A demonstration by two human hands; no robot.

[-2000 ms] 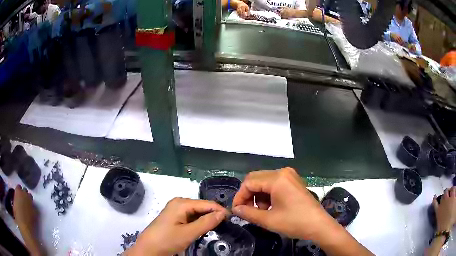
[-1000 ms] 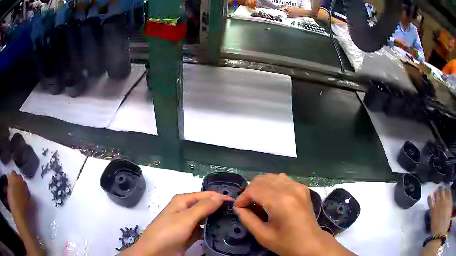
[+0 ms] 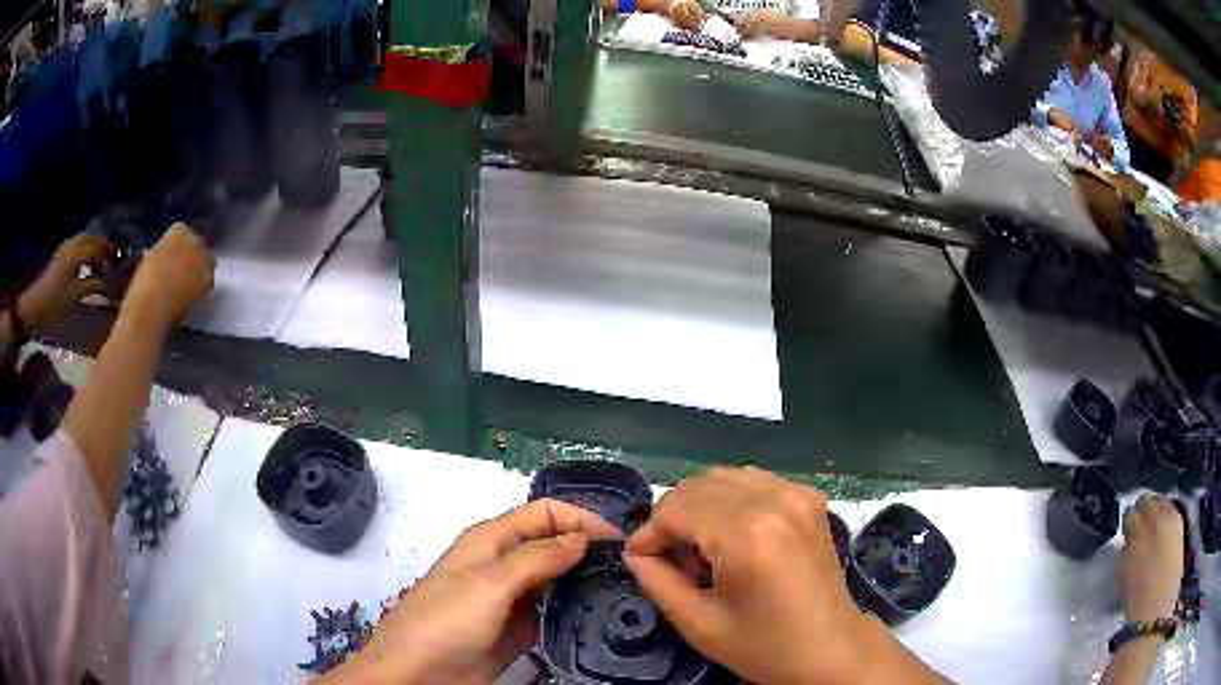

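Note:
A black plastic housing [image 3: 629, 622] with a raised round centre lies open side up at the bottom centre. My left hand [image 3: 502, 582] is at its left rim, thumb and forefinger close together near the upper rim. My right hand [image 3: 750, 575] is over its right side, with thumb and forefinger pinched together at the upper rim. Whatever is between the fingertips is too small or hidden to make out. A second housing [image 3: 589, 487] stands directly behind, partly covered by my hands.
Single housings stand to the left [image 3: 317, 486] and right [image 3: 904, 562]. Dark star-shaped parts [image 3: 335, 634] lie left of my left hand. A green post [image 3: 439, 268] rises ahead. Another person's arms [image 3: 134, 321] reach over the belt at left; another's hand [image 3: 1149, 562] is at right.
The person at the left has reached forward to the dark housings across the belt. My hands stay over the near housing, which shows more clearly than two seconds ago.

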